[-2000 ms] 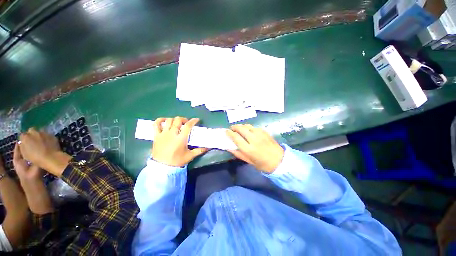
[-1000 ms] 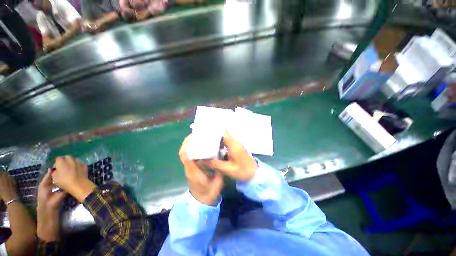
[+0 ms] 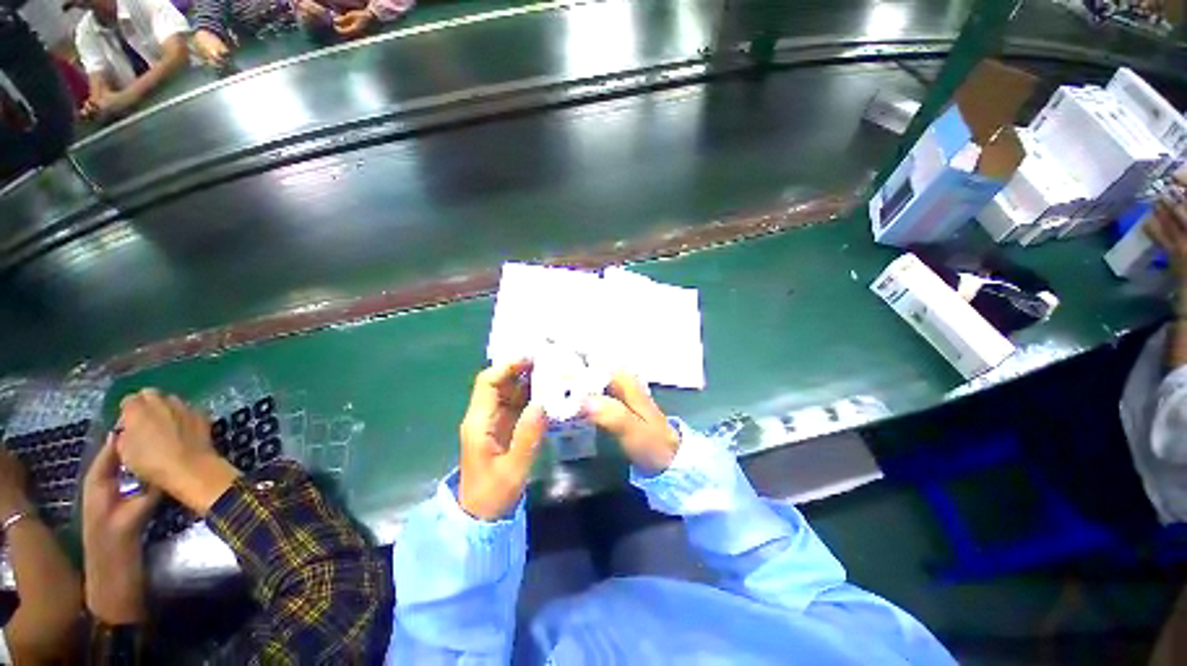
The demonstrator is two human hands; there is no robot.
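A small white folded leaflet (image 3: 562,380) is held up between my two hands, with a small dark mark on its face. My left hand (image 3: 500,436) grips its left side with thumb and fingers. My right hand (image 3: 637,419) holds its right side. Behind it, a pile of white leaflets (image 3: 664,332) lies on the green bench top (image 3: 430,338). Another small white piece (image 3: 573,440) shows just below the held leaflet; whether it is held or lies on the bench I cannot tell.
A white box (image 3: 944,316) lies at right beside a dark item with a pale strap (image 3: 1009,299). Behind stand an open blue carton (image 3: 940,182) and white cartons (image 3: 1087,150). At left, a neighbour's hands (image 3: 163,455) work by dark parts. A blue stool (image 3: 1009,507) is at lower right.
The long white strip earlier between my hands on the bench is no longer seen flat; my hands now hold a small leaflet up. The view has tilted up, showing the belt and people beyond.
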